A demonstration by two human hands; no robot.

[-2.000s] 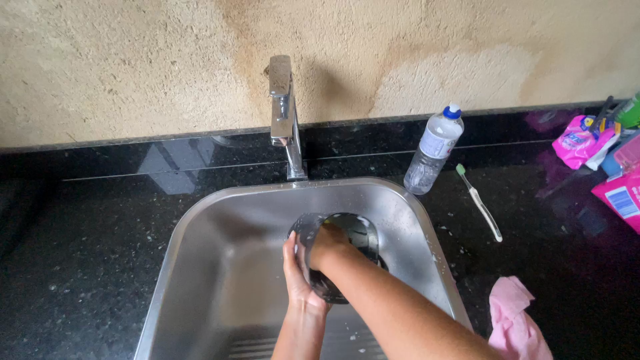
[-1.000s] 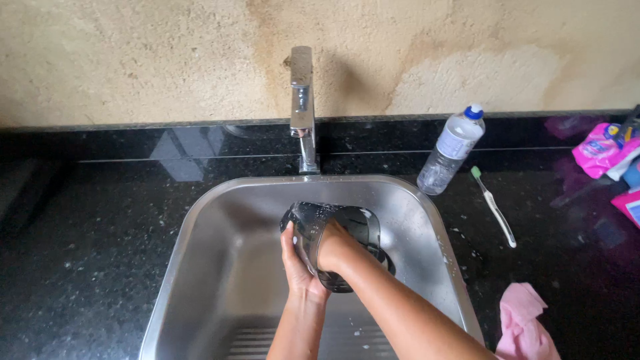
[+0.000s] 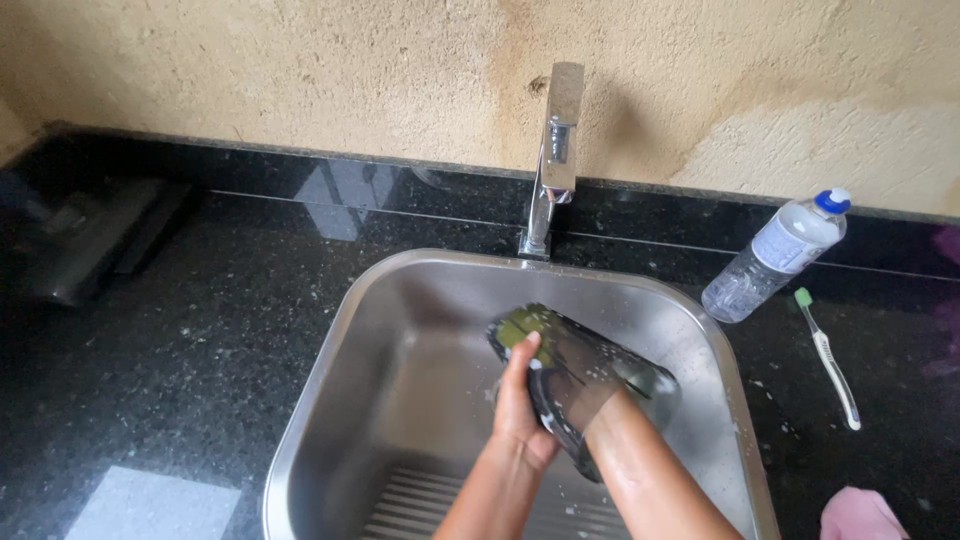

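Note:
Over the stainless steel sink (image 3: 435, 262), my left hand (image 3: 519, 397) grips a dark, see-through container (image 3: 600, 360) from the left, thumb on its outer wall. The container lies tilted and is wet, with white suds on it. My right hand (image 3: 574, 367) is inside it up to the wrist and shows dimly through the wall. Something yellow-green (image 3: 532, 330), perhaps a sponge, shows through the container's far end near my fingers. Whether my right fingers are closed on it is blurred.
A chrome faucet (image 3: 559, 157) stands behind the sink. On the black granite counter (image 3: 225, 337) to the right are a clear bottle with a blue cap (image 3: 780, 255), a toothbrush (image 3: 829, 360) and a pink cloth (image 3: 862, 514). A dark object (image 3: 105, 240) lies far left.
The container has turned, so its side and the yellow-green thing inside it now show. My right hand remains inside it. The view has swung left.

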